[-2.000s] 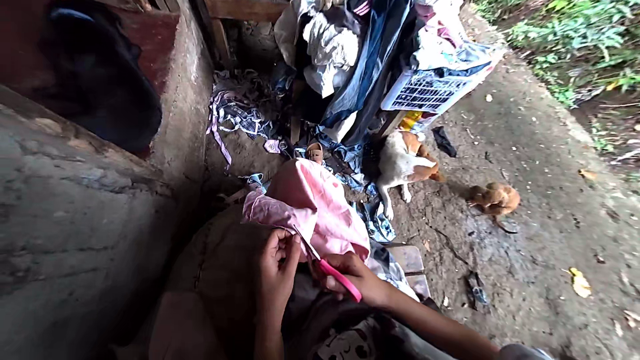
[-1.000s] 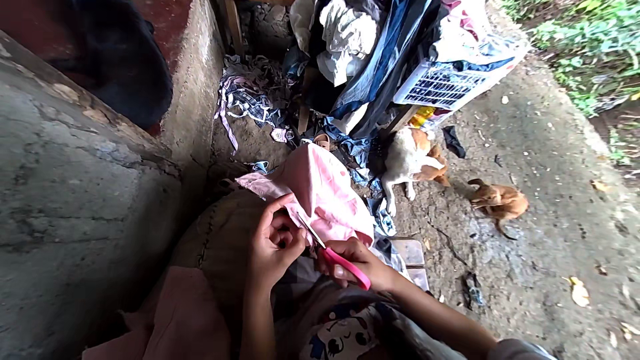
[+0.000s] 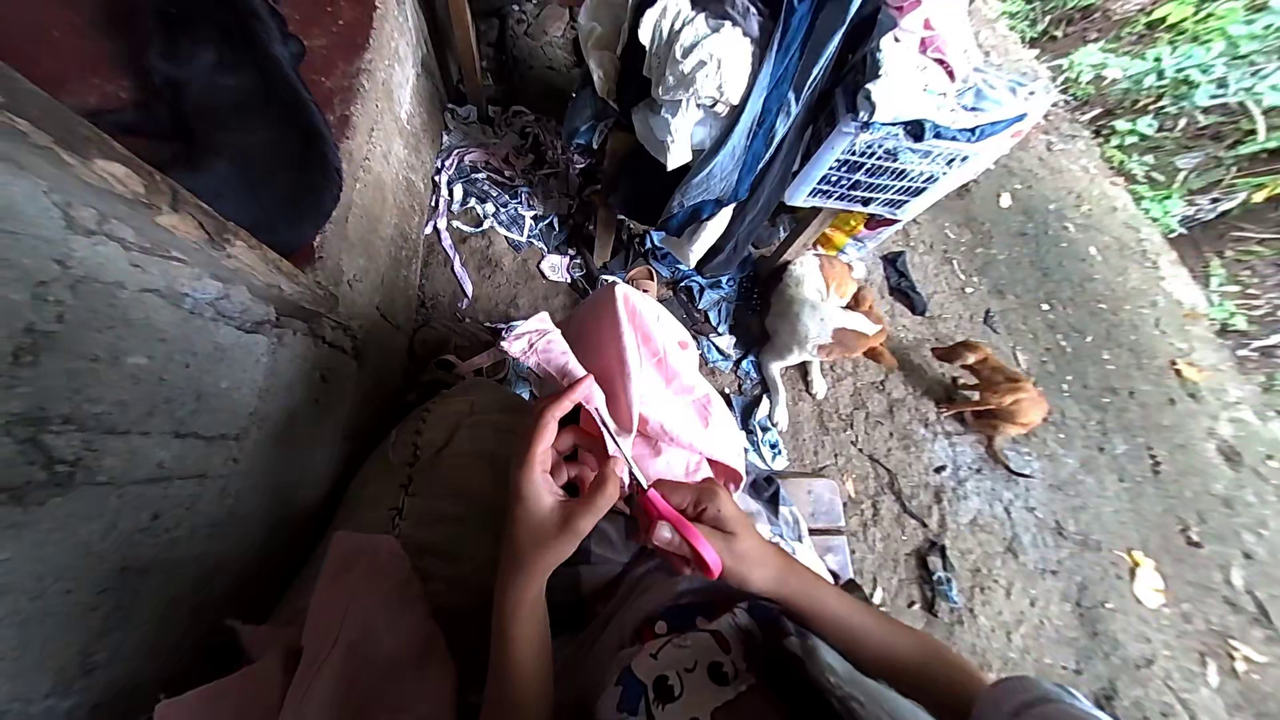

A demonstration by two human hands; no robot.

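Note:
My right hand [image 3: 705, 525] grips a pair of scissors [image 3: 680, 528] by its pink handles, blades pointing up and left against pink cloth. Pinched in my left hand [image 3: 565, 475] is an edge of the pink cloth [image 3: 655, 385], right beside the blades. The cloth drapes over my lap and beyond it. Whether the blades are apart is hard to tell. Another piece of pink fabric [image 3: 370, 635] lies at the lower left, on a stitched brown sack [image 3: 440, 480].
A concrete wall [image 3: 150, 400] stands close on the left. Fabric scraps [image 3: 500, 190] litter the ground ahead, near a white plastic crate [image 3: 880, 170] heaped with clothes. A white-and-brown dog [image 3: 805, 320] lies at the right, with a brown puppy [image 3: 1000, 395] beyond. A dark animal [image 3: 230, 120] is upper left.
Both hands stay close together at the pink cloth, with the scissors still in my right hand. My left hand's fingers have spread somewhat along the cloth's edge. The view has shifted slightly.

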